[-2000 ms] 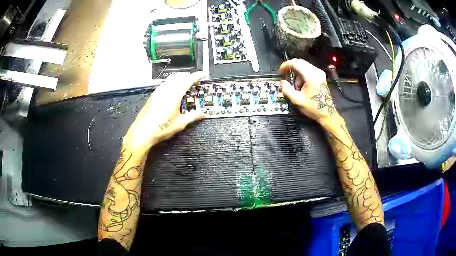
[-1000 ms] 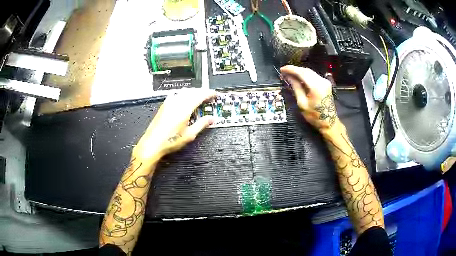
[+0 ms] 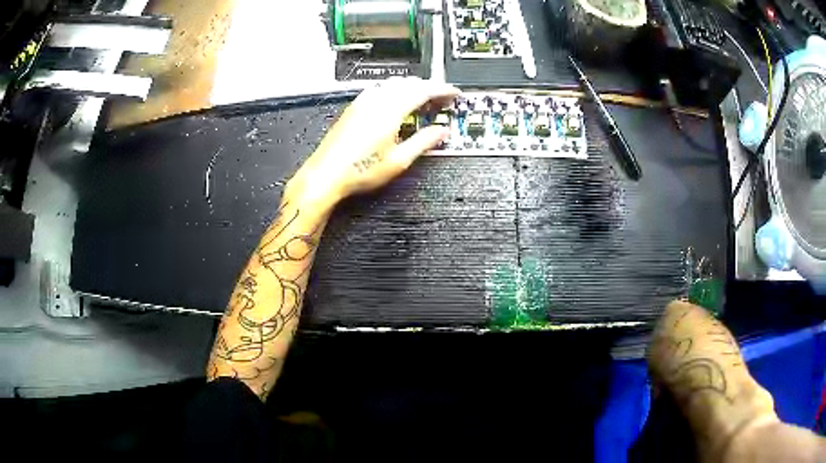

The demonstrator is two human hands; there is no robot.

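Observation:
A PCB panel (image 3: 512, 127) lies component side up near the back edge of the black ribbed mat (image 3: 435, 235). My left hand (image 3: 394, 131) grips its left end between thumb and fingers. A slim black tool with a thin silver tip (image 3: 616, 131) lies on the mat to the right of the panel, with no hand on it. My right hand (image 3: 693, 344) is low at the right, at the mat's front edge above the blue bin; its fingers are hidden, so I cannot tell whether it holds anything.
A solder reel (image 3: 378, 25) and a reference board strip (image 3: 485, 29) stand behind the mat. The round crusty pot (image 3: 609, 16) and a black box (image 3: 697, 68) are at the back right. A fan (image 3: 801, 172) is at the right, the blue bin (image 3: 625, 407) below, metal rails (image 3: 109, 36) at left.
My right hand has let go of the slim tool, now on the mat, and moved down to the right front edge. The view has shifted; my left hand still holds the panel.

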